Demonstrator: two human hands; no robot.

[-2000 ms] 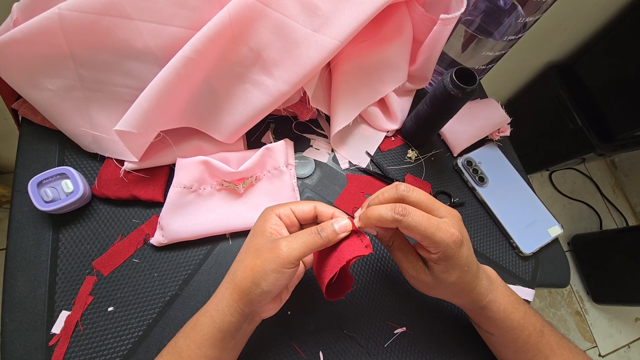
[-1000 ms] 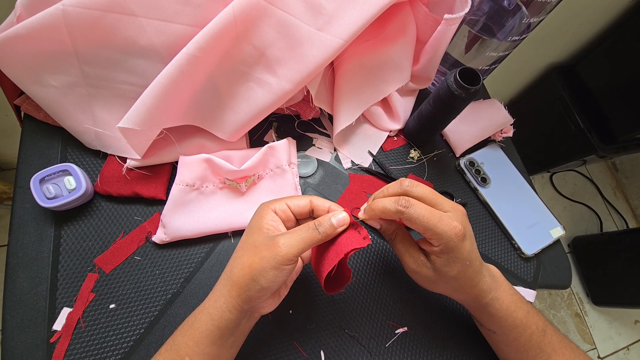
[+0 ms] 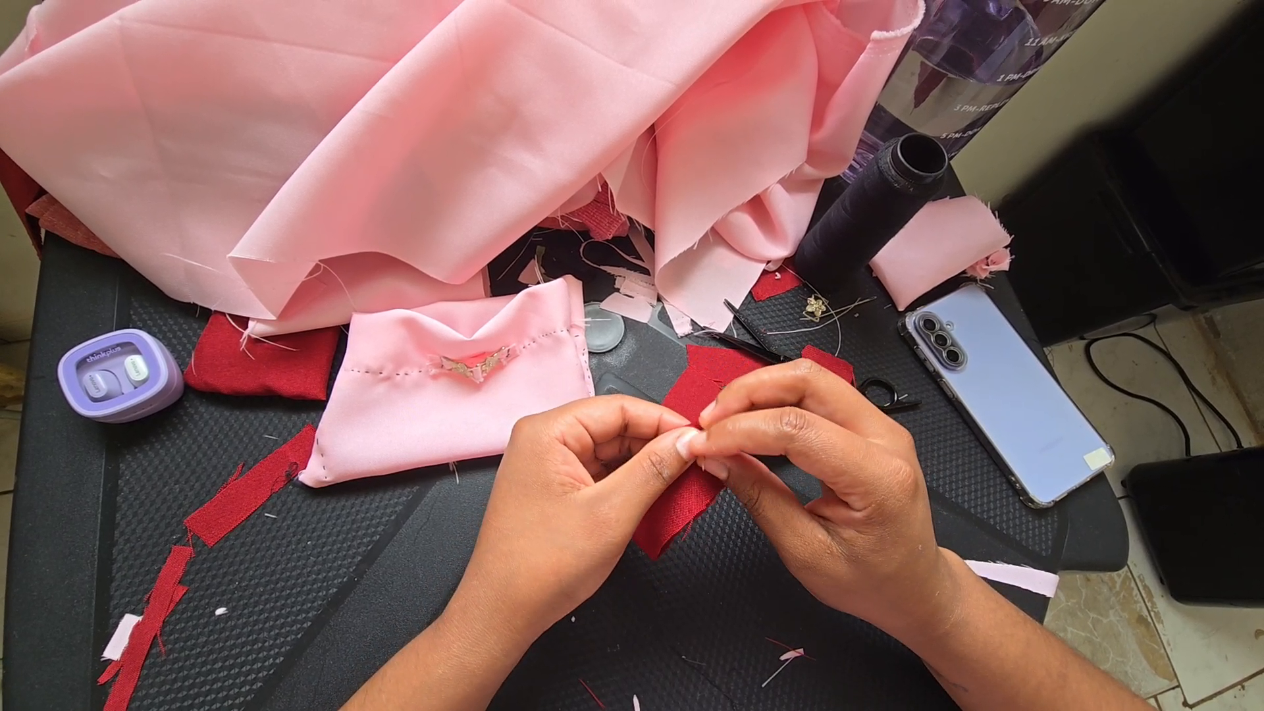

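Observation:
My left hand pinches the upper edge of a small red fabric piece between thumb and forefinger. Against it, the fingertips of my right hand are pinched together at the same edge; a needle or thread there is too small to make out. Another flat red fabric piece lies just behind my fingers. To the left rests a pink stitched fabric pouch with a gold-coloured ornament. Black-handled scissors lie partly hidden behind my right hand.
Pink cloth is heaped at the back. A black thread cone stands before a purple bottle. A phone lies right; an earbud case, a folded red cloth and red strips are left.
The red piece between my hands was curled and now hangs flatter, mostly behind my fingers. My hands remain close together at its edge.

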